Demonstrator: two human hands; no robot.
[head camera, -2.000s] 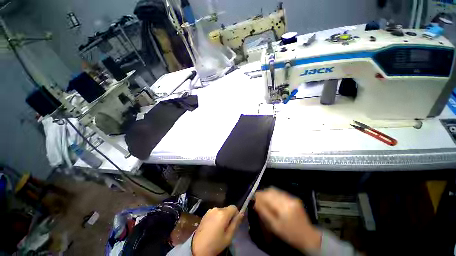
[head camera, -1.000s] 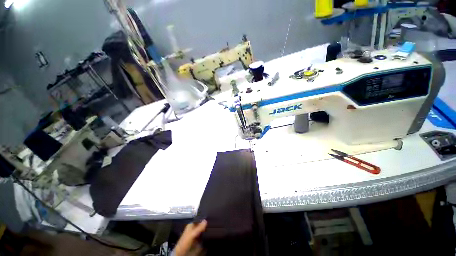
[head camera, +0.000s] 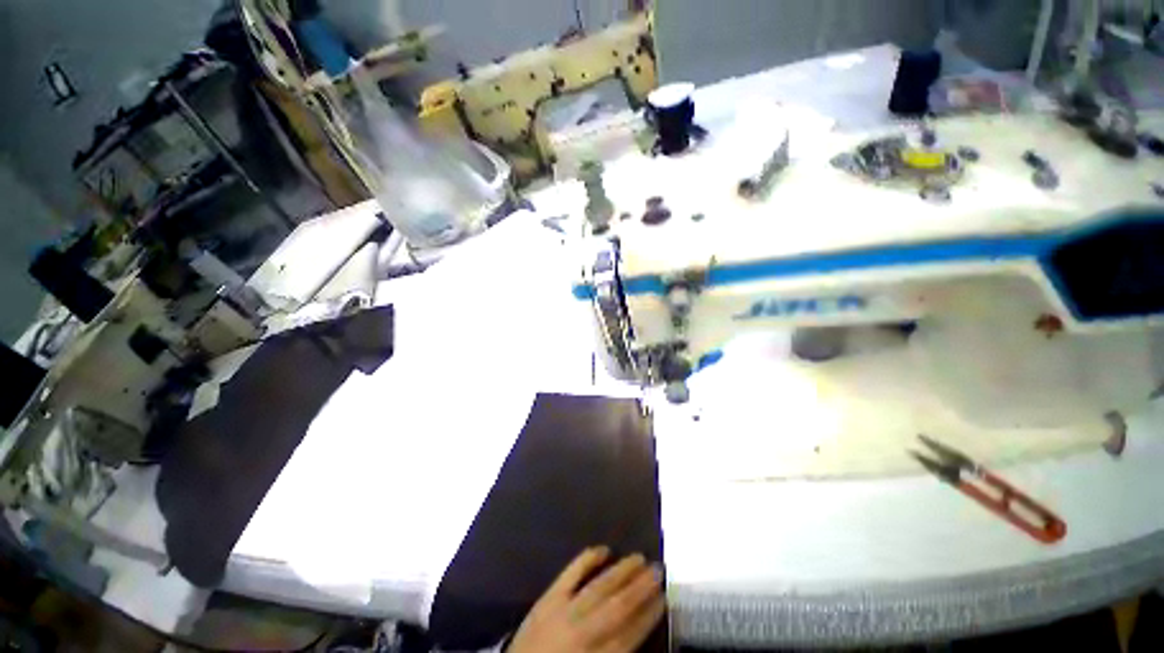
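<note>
A dark brown-black garment panel (head camera: 549, 491) lies on the white table in front of the needle area, its straight far end just before the presser foot (head camera: 661, 370). Its right side runs straight toward me and its near end leaves the bottom of the picture. My left hand (head camera: 594, 610) lies palm down on the panel near the table's front edge, fingers slightly spread and pressing on the cloth. My right hand is out of the picture. The white lockstitch machine (head camera: 970, 344) stands at the right.
Thread snips with red-orange handles (head camera: 1008, 504) lie right of the panel. Waiting dark cut pieces (head camera: 275, 421) lie at the left. A clear plastic bag (head camera: 428, 179) and an older cream-yellow machine (head camera: 485, 115) stand behind. The table's patterned front edge (head camera: 881, 619) runs along the bottom.
The view has moved closer to the machine. The panel's near part, held over the table edge before, now lies flatter under my left hand. My right hand, seen two seconds ago, has left the picture.
</note>
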